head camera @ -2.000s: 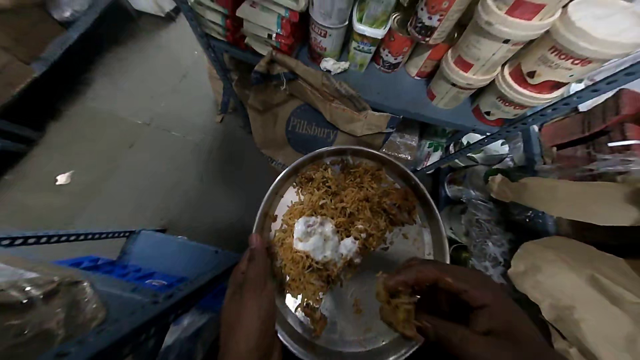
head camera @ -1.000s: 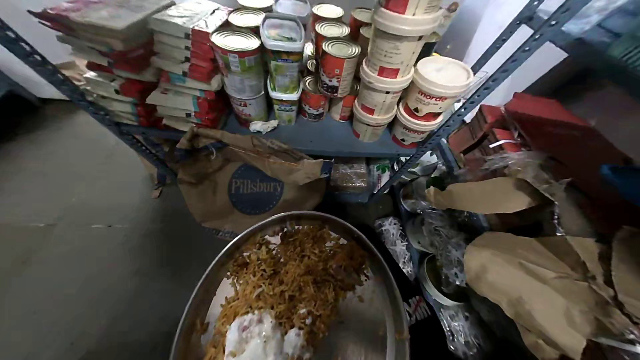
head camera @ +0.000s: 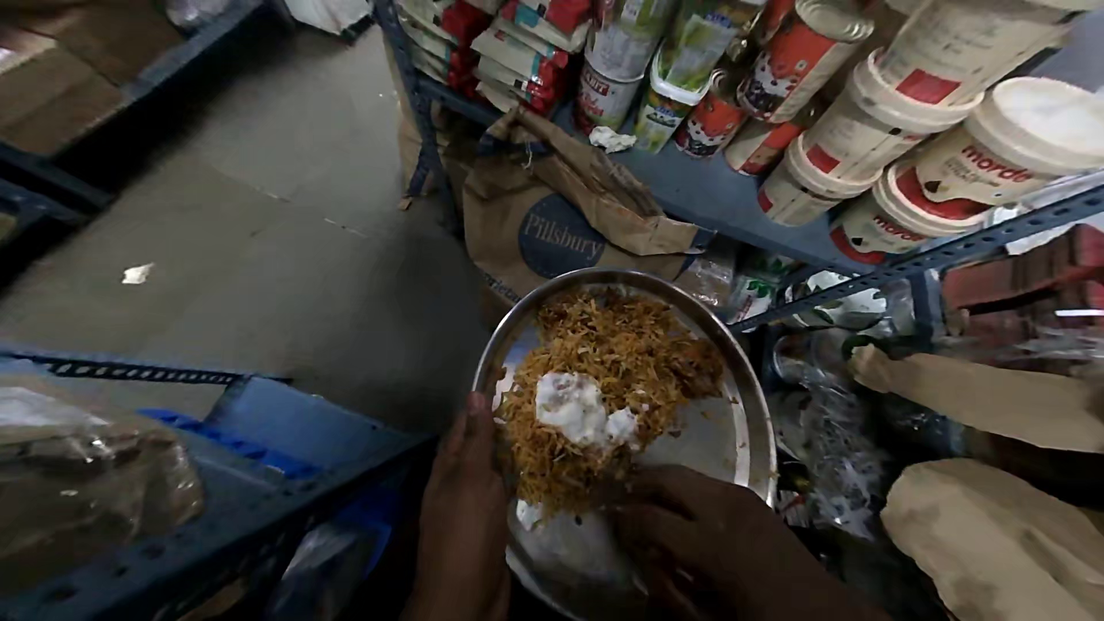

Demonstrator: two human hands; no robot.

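A round steel plate [head camera: 755, 431] holds a heap of brown seasoned rice [head camera: 617, 341] with a dollop of white, creamy food [head camera: 571, 407] on top. My left hand [head camera: 466, 500] grips the plate's left rim, fingers along its edge. Over the lower right part of the plate is my right hand [head camera: 690, 535], its fingers at the bottom edge of the rice. Those fingertips are dark and partly hidden, so whether they are closed on any rice cannot be told.
Beyond the plate stands a blue metal shelf [head camera: 716, 194] with tins, packets and white tubs [head camera: 940, 177]. A brown paper sack [head camera: 561, 233] leans below it. Another blue metal rack [head camera: 319, 431] is at the left. Torn brown paper [head camera: 975, 526] and plastic wrap lie at the right.
Two seconds ago my right hand held a lump of rice above the plate's right side; now it is down at the rice heap. The view tipped up and came back between.
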